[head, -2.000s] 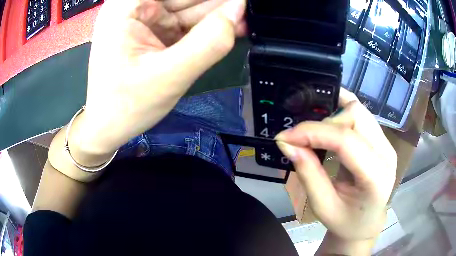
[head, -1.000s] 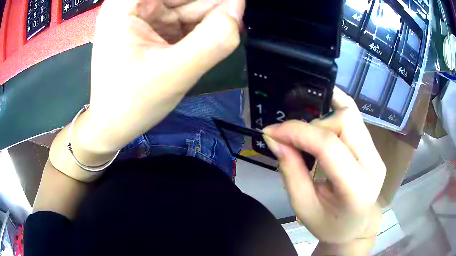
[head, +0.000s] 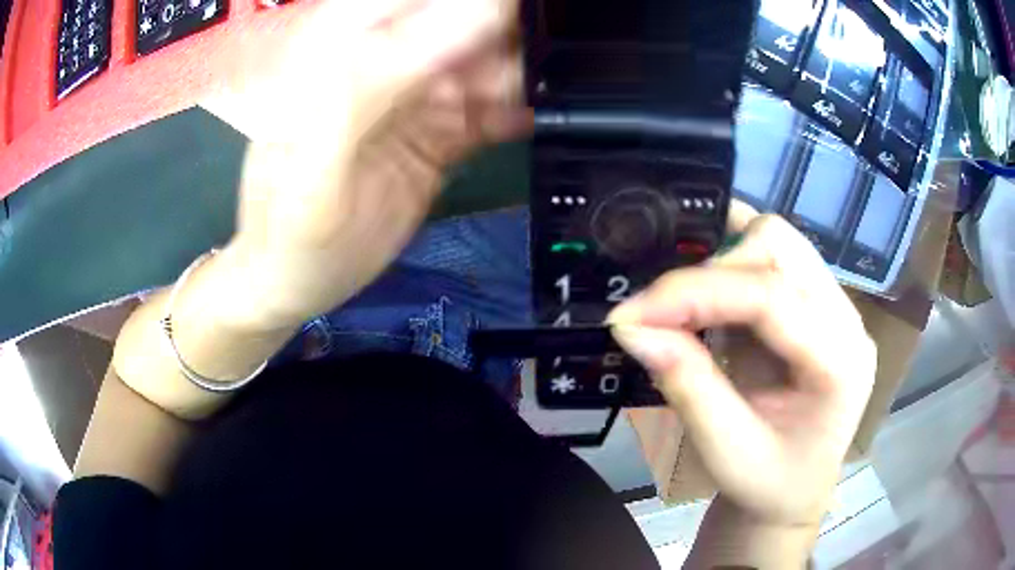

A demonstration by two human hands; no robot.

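An open black flip phone (head: 632, 223) is held upright above my lap, keypad facing me, its upper half reaching the top edge. My right hand (head: 757, 345) is at its lower right, fingers partly behind it. Its thumb and forefinger pinch a thin black-bordered display window (head: 540, 342), which lies across the lower keys and sticks out to the left and below. My left hand (head: 356, 145) is blurred, at the phone's upper left. Its fingertips are near the phone's edge; whether they touch it or hold anything is not clear.
A red phone tray (head: 134, 84) with keypads showing lies at the upper left on the dark green worktop (head: 122, 212). A clear blister tray of lenses (head: 907, 212) is at the upper right. A brown cardboard box (head: 890, 334) stands below it.
The phone has moved slightly left and lower and faces me straighter. The display window has turned and sits lower. My left hand has shifted and its fingers are now blurred by motion.
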